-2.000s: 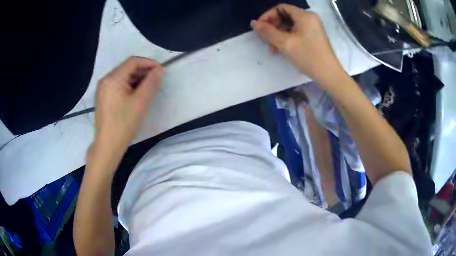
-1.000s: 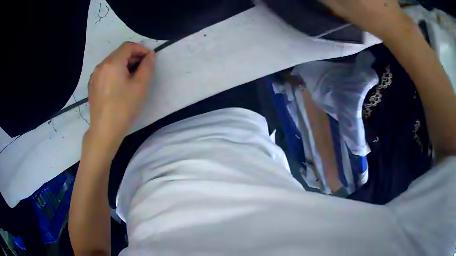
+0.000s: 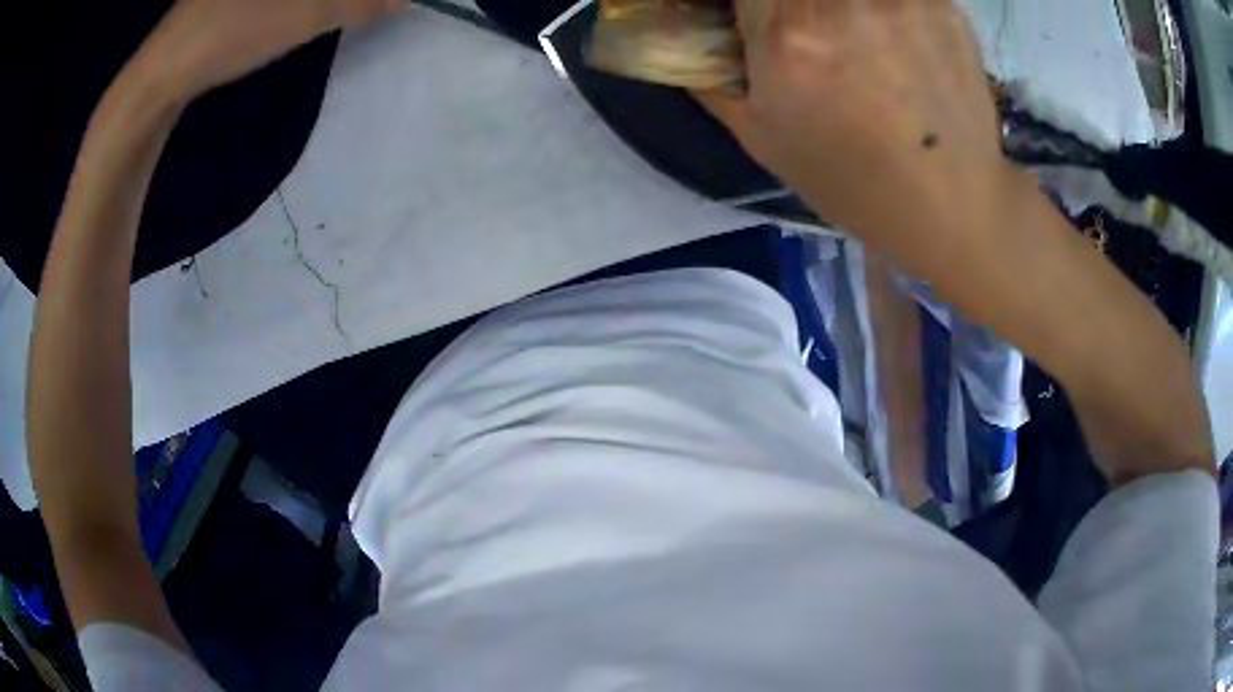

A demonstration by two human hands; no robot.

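My right hand is closed round the pale wooden handle of the steam iron, near the top centre. The iron's dark plate with its shiny rim rests over the white table cover. My left hand is at the top edge, partly cut off; its fingertips are not clear. A short dark narrow strip shows between my left hand and the iron. Black cloth lies at the upper left, partly behind my left forearm. More black cloth shows at the top, beside the iron's tip.
The iron's hose and cord trail to the right edge. Striped and white clothing hangs beneath the table's near edge. A blue crate is below the table at the left. A metal-edged stand shows at the upper right.
My right hand has let go of the strip, reached right and brought the iron leftward over the table. My left hand has moved up to the top edge. The view has shifted somewhat.
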